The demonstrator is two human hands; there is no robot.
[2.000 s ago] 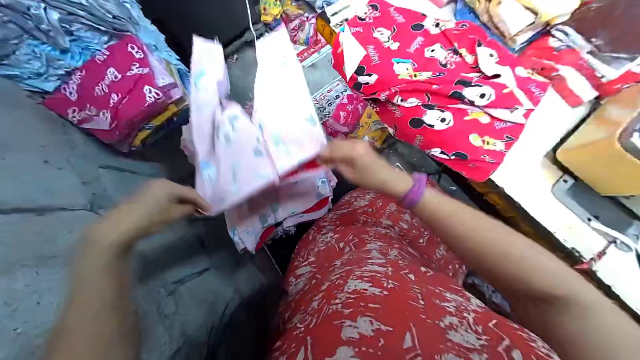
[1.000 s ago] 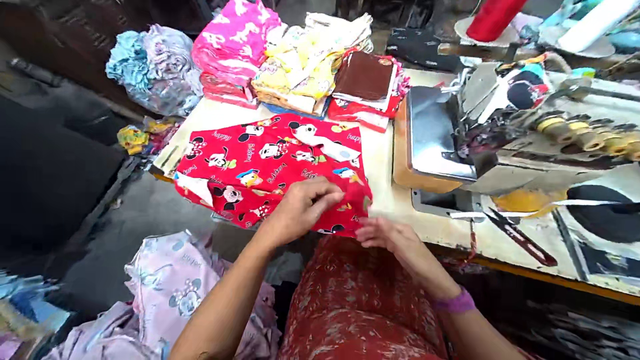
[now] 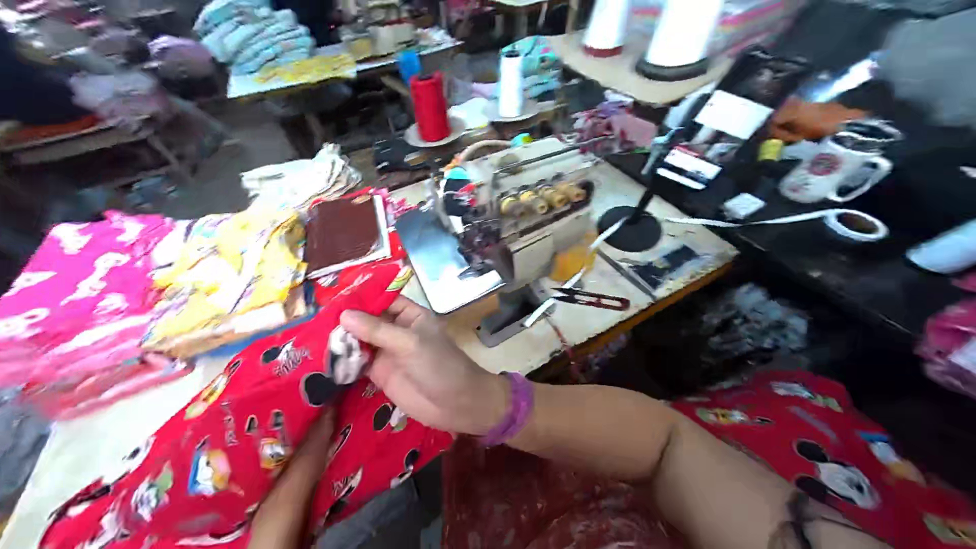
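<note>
Red cartoon-print fabric is lifted off the pale sewing table in the head view. My right hand, with a purple band at the wrist, pinches its upper edge between thumb and fingers. Under a fold of the same cloth lies my left hand; its fingers are hidden, so its grip does not show. Just beyond my right hand stands an overlock sewing machine with a shiny metal plate. Thread snips lie in front of the machine, beside a white tape. More red printed fabric is at the lower right.
Pink fabric, folded yellow fabric and a brown piece are stacked at the left and back of the table. A red thread cone stands behind the machine. A mug and a tape roll sit on the dark surface at right.
The red printed fabric lay flat on the table a second ago and is now raised in my right hand. The pale pink cloth held earlier is out of view. The view has swung toward the machine.
</note>
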